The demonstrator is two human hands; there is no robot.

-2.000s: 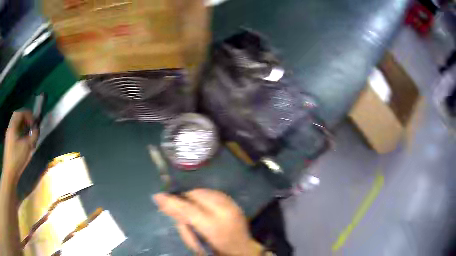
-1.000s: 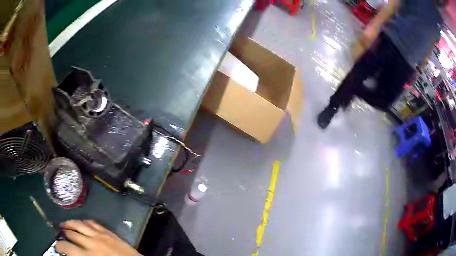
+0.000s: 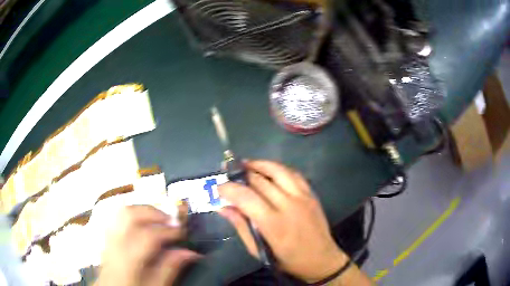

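Observation:
My right hand point(image 3: 279, 215) holds the black-handled soldering iron point(image 3: 222, 131), its silvery tip pointing up and away over the mat. The same hand's fingers touch the right end of a small white unit with a blue strip point(image 3: 211, 191). My left hand point(image 3: 142, 240) is blurred at the unit's left end, with fingers bent; what it grips cannot be told. White LCD modules with ragged orange edges point(image 3: 84, 137) lie in overlapping rows at the left, partly hidden behind my left hand.
A round tin point(image 3: 305, 100) with silvery contents stands beyond my right hand. A fan with a wire grille point(image 3: 240, 28) is at the top. A black soldering station point(image 3: 377, 72) with a cord is right of the tin. A cardboard box point(image 3: 475, 139) stands beyond the bench edge.
The view has swung back left from the floor and a walking person to the bench. My left hand is in view again, now beside the right one at the white unit.

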